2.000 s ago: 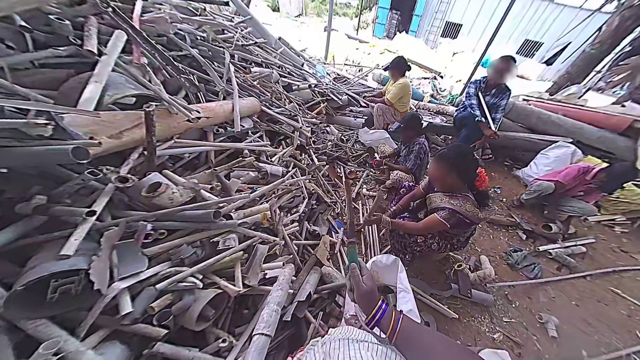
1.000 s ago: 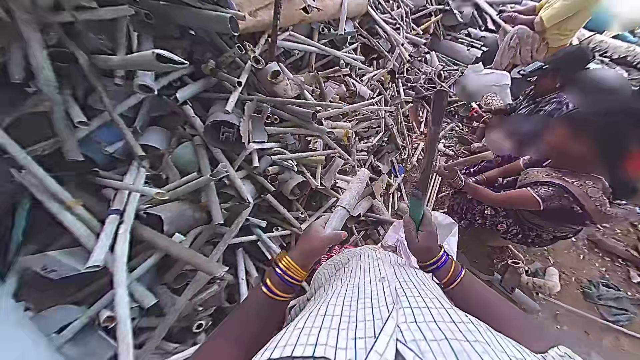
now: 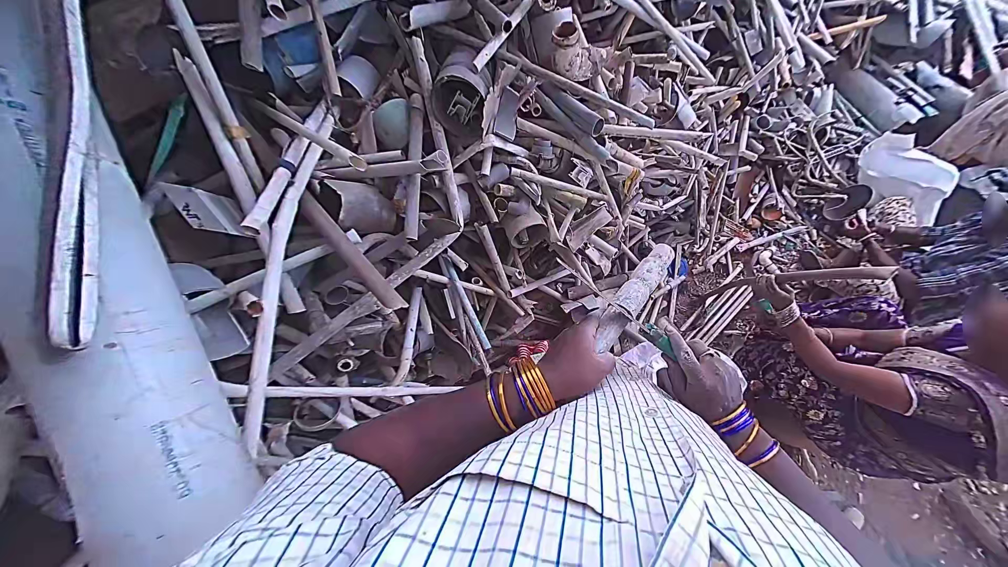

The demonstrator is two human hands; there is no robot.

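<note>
My left hand (image 3: 579,358) grips the lower end of a grey, dirt-stained plastic pipe piece (image 3: 639,287), which points up and away from me. Close to its right, my right hand (image 3: 705,378) is closed on the green handle (image 3: 660,340) of a long-bladed tool. Its blade lies against or just beside the pipe near my left hand; most of the blade is hard to make out. Both wrists wear yellow and blue bangles.
A heap of scrap plastic pipes (image 3: 409,260) spreads in front and to the left. A wide grey pipe (image 3: 118,378) lies along the left edge. At right sit people, one of whom holds a long blade (image 3: 835,274). A white sack (image 3: 906,177) lies beyond them.
The tool in my right hand stood upright a second ago and is now lowered to the pipe in my left hand. The view has swung left and down.
</note>
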